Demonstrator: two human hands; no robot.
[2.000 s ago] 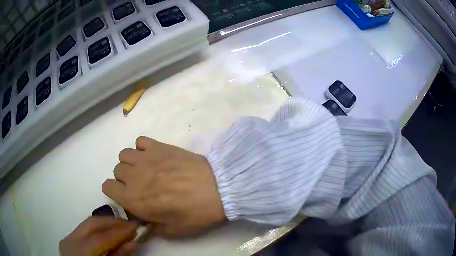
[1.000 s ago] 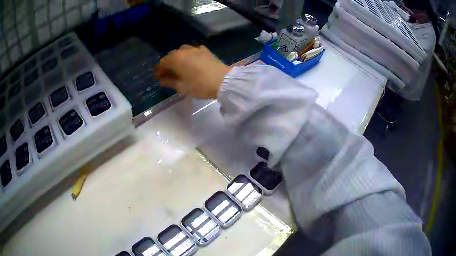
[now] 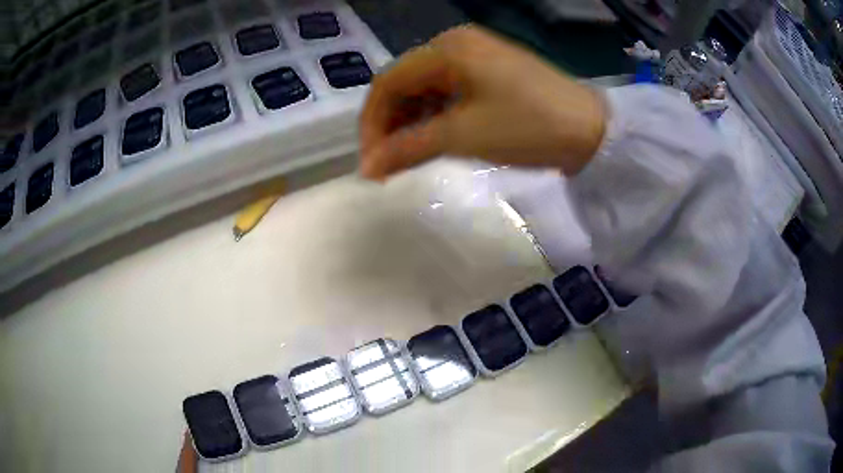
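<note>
Several watch-like units with dark faces and pale rims lie in a slanting row on the bench; one near the row's left end (image 3: 267, 410) is dark and glossy. Some middle faces reflect white bars. My right hand (image 3: 481, 102) is blurred, raised above the bench by the foam tray's right end, fingers curled; whether it holds anything cannot be told. Its sleeve hides the row's right end. Only a sliver of my left hand (image 3: 188, 455) shows at the bottom edge, beside the leftmost unit (image 3: 213, 424); the rest is out of the picture.
The white foam tray (image 3: 231, 148) holds rows of dark-faced units at the upper left. A small yellow piece with a dark tip (image 3: 256, 214) lies on the bench (image 3: 166, 314) in front of it. Stacked white trays (image 3: 786, 92) stand at the upper right, beside a partly hidden blue bin.
The view has shifted, showing more of the row. My right hand has come back from the dark mat toward the tray's end. A sliver of my left hand now shows.
</note>
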